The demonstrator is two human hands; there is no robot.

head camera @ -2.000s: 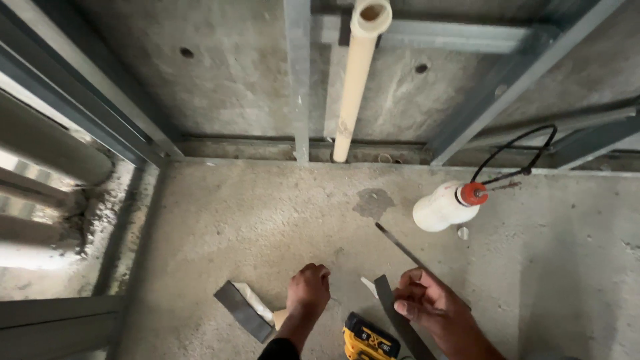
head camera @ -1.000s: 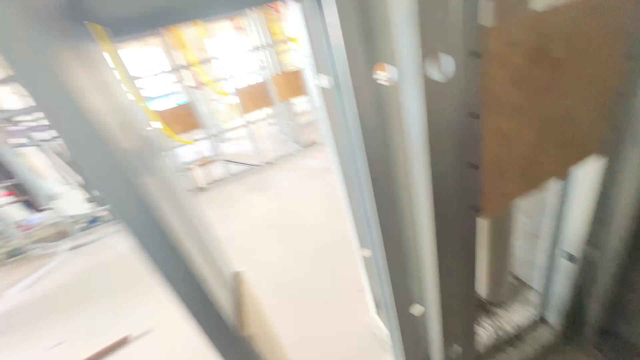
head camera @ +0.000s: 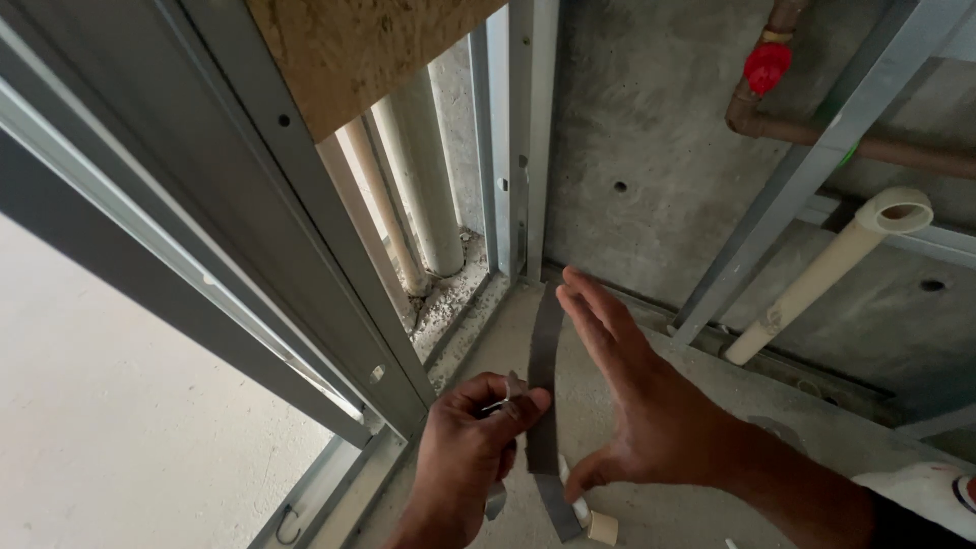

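Note:
My left hand pinches a small metal piece and the edge of a dark grey flexible strip between thumb and fingers; what the metal piece is cannot be made out. The strip runs up past the fingertips of my right hand, which is spread with its thumb apart and its palm toward the strip. Whether the right fingertips touch the strip is unclear. Below the hands, another grey strip lies on the concrete floor beside a short cream plastic pipe piece and a white stick-like piece.
Metal studs and floor track stand at the left, with vertical pipes behind them. An upright cream pipe is at the right, near brown piping with a red fitting. A white bottle is at the lower right edge.
The view has swung left from the concrete wall, past a doorway, to the corner. My left hand now holds a small metal piece, and my right hand, earlier closed around a grey strip, is spread.

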